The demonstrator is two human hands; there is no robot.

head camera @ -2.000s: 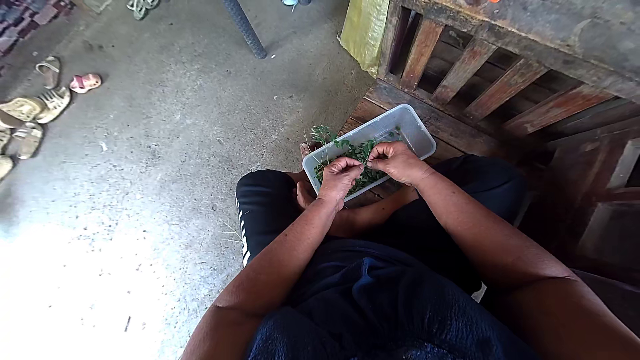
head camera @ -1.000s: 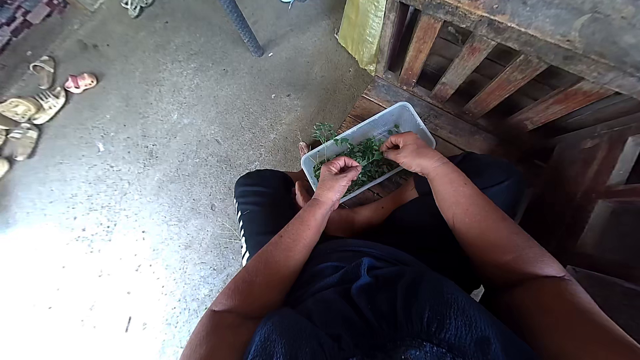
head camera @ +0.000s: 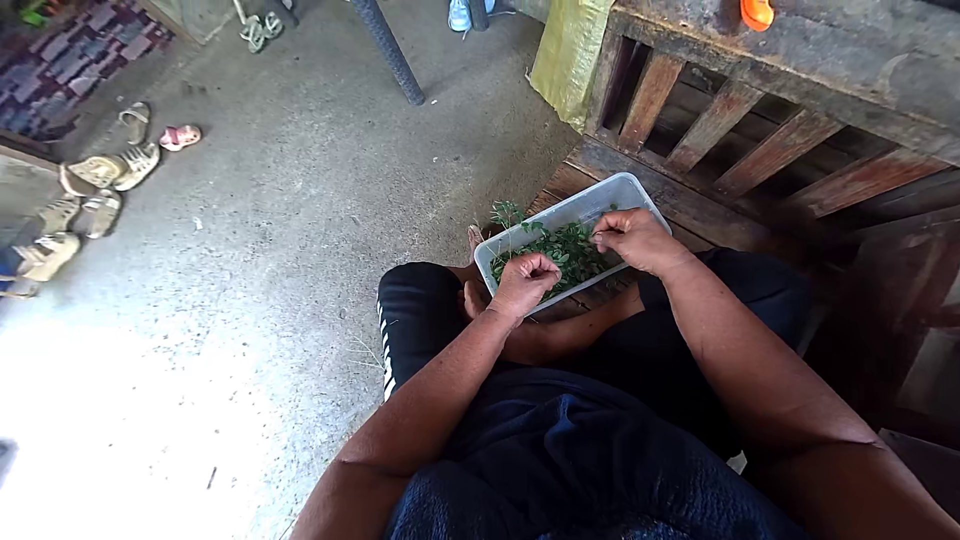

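A translucent plastic tub (head camera: 577, 204) rests in front of my crossed legs, with green leafy sprigs (head camera: 574, 247) inside it. Thin stems and leaves poke over its left end. My left hand (head camera: 527, 281) is over the near left side of the tub, fingers curled and thumb against the fingertips; whether a stem is pinched there is too small to tell. Over the right part of the tub is my right hand (head camera: 634, 236), thumb and forefinger close together beside the leaves. Anything between those fingertips is unclear. The two hands are apart.
The tub stands on wooden boards (head camera: 675, 202) beside a slatted wooden bench (head camera: 742, 75). A yellow sack (head camera: 574, 56) leans at the bench's end. Sandals and shoes (head camera: 97, 171) lie on the concrete floor at the left. An orange object (head camera: 757, 13) sits on the bench top.
Two seconds ago my hands were close together over the tub; my right hand has since moved right, away from my left. My left hand has stayed at about the same place.
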